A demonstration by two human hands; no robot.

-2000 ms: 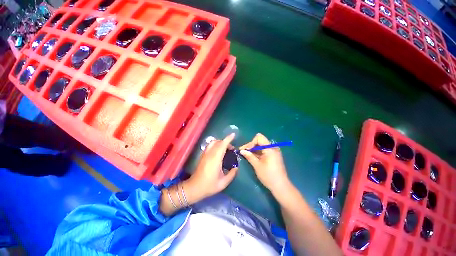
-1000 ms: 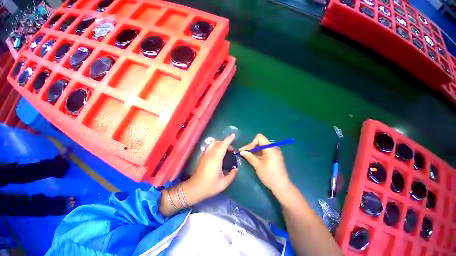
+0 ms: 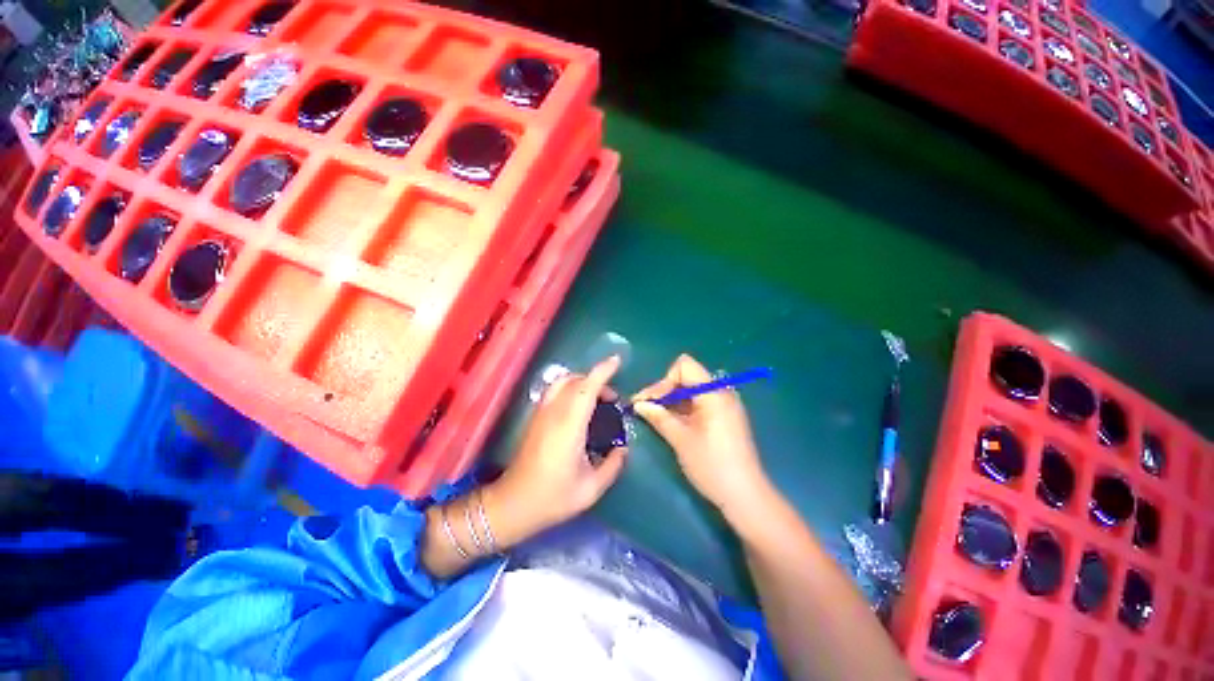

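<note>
My left hand (image 3: 549, 452) holds a dark round watch head (image 3: 607, 430) between thumb and fingers, low over the green bench. My right hand (image 3: 702, 428) grips a thin blue tool (image 3: 732, 381) like a pen. The tool's rear end points up and right; its working end is at the disc's upper right edge, mostly hidden by my fingertips. Whether the tip touches the disc cannot be told. Small pale pieces (image 3: 543, 383) lie just beyond my left fingers.
Stacked red-orange foam trays (image 3: 386, 459) stand at left, the top one partly filled with dark discs. Another partly filled tray (image 3: 976, 399) is at right. A black and blue pen-like tool (image 3: 888, 452) and crumpled clear film (image 3: 872, 559) lie beside it. More trays (image 3: 1012, 133) stand across the bench.
Both hands keep nearly the same pose around the disc and the blue tool. The view has shifted very slightly. The dark-clothed legs at the far left have moved.
</note>
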